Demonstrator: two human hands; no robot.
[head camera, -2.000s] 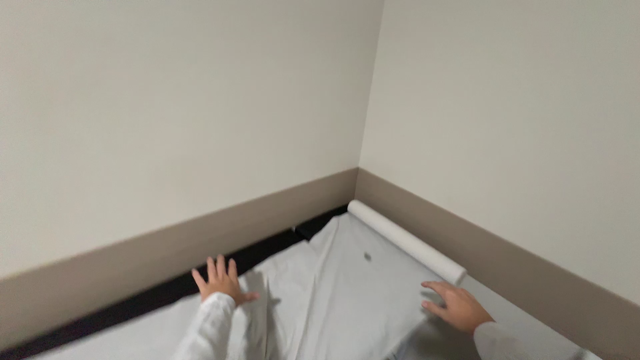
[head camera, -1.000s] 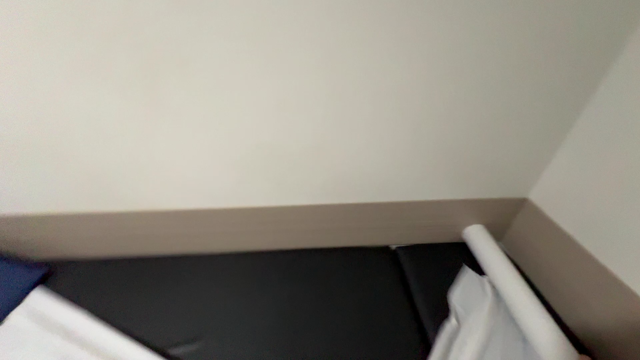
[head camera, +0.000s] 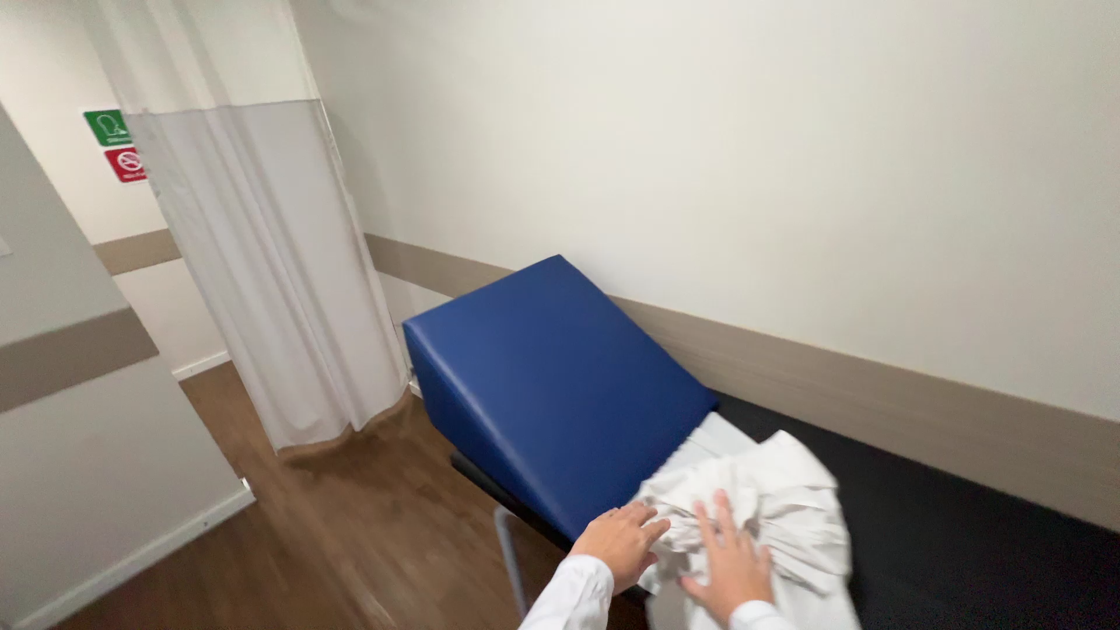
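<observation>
Crumpled white sheeting (head camera: 792, 499) lies bunched on the black padded top of an examination couch (head camera: 971, 534), against the low end of a blue wedge cushion (head camera: 560, 376). My left hand (head camera: 619, 541), fingers spread, is at the left edge of the bunched sheeting, beside the wedge's lower corner. My right hand (head camera: 731, 560) rests with spread fingers on top of the sheeting. Whether either hand pinches any of it is not plain. White sleeves cover both wrists. The sheeting's near part runs out of view at the bottom.
A pale wall with a beige band (head camera: 831, 367) runs along the couch's far side. Beyond the wedge hangs a whitish curtain (head camera: 262, 262), with green and red signs (head camera: 127, 164) beside it. A metal couch leg (head camera: 510, 560) stands on the brown wood-look floor (head camera: 367, 525).
The view has swung far left, from the wall corner to the wedge end. Both hands, earlier over spread sheeting near a white roll, are now at bunched sheeting by the wedge.
</observation>
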